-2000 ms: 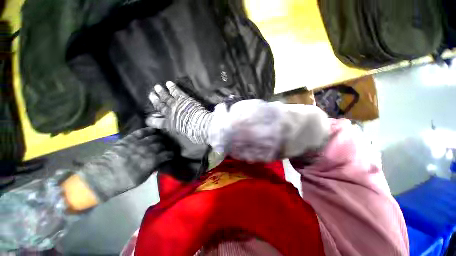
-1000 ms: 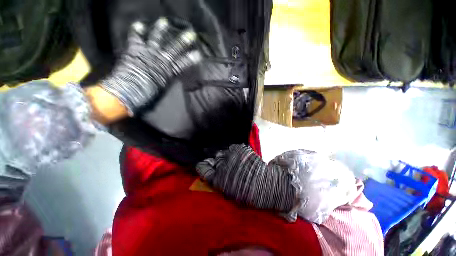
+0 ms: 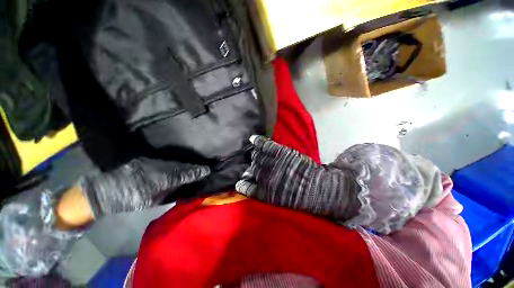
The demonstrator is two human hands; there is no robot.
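A dark backpack (image 3: 73, 107) lies opened in front of me, its near end against my red apron. Its shiny black lining (image 3: 152, 39) faces up, with an organizer pocket (image 3: 208, 124), a short dark strap across the pocket and small pale marks. My right hand (image 3: 304, 179), in a grey striped glove, grips the bag's near edge at the apron. My left hand (image 3: 141, 183), in a matching glove, lies at the near left edge of the bag. Its fingertips are partly lost against the dark fabric, so its hold is unclear.
The yellow table edge (image 3: 304, 22) runs behind the bag. An open brown carton (image 3: 349, 67) with dark tangled strips stands on the floor at the right. Blue stools or bins (image 3: 484, 185) are at the lower right. More dark olive bags (image 3: 25, 95) lie at the left.
My left hand has moved from on top of the lining down to the bag's near left edge. The lining and pocket now show more fully. The view has shifted, with the carton now higher and further right.
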